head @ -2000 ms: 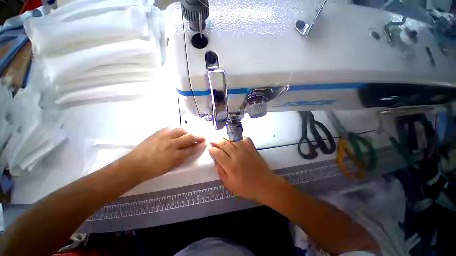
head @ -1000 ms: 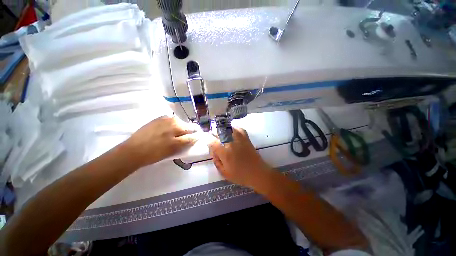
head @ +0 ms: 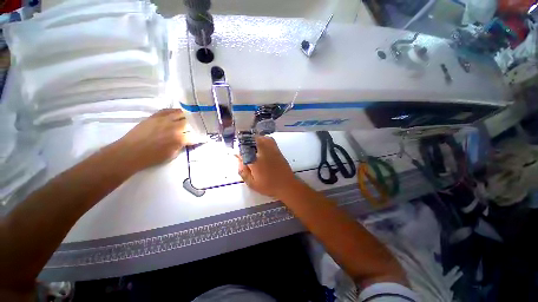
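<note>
The white sewing machine head (head: pixel 283 76) has a blue stripe and "JACK" lettering. Its needle area (head: pixel 227 144) is brightly lit and washed out. My left hand (head: pixel 160 137) lies flat on the bed left of the needle, fingertips beside the machine head. My right hand (head: pixel 265 168) is at the right of the presser area, its fingers partly behind the metal parts. White fabric under the fingers cannot be told from the white bed in the glare, so I cannot tell what either hand holds.
A thick stack of white pieces (head: pixel 88 65) is at the left, with loose white pieces (head: pixel 20 168) nearer. Black-handled shears (head: pixel 335 162) and orange-and-green-handled scissors (head: pixel 377 180) lie right of my right hand. The grey table edge (head: pixel 171 239) carries ruler markings.
My left hand has moved away from my right hand, further behind the needle area. The slide plate's dark outline is now more exposed. The whole view has shifted.
</note>
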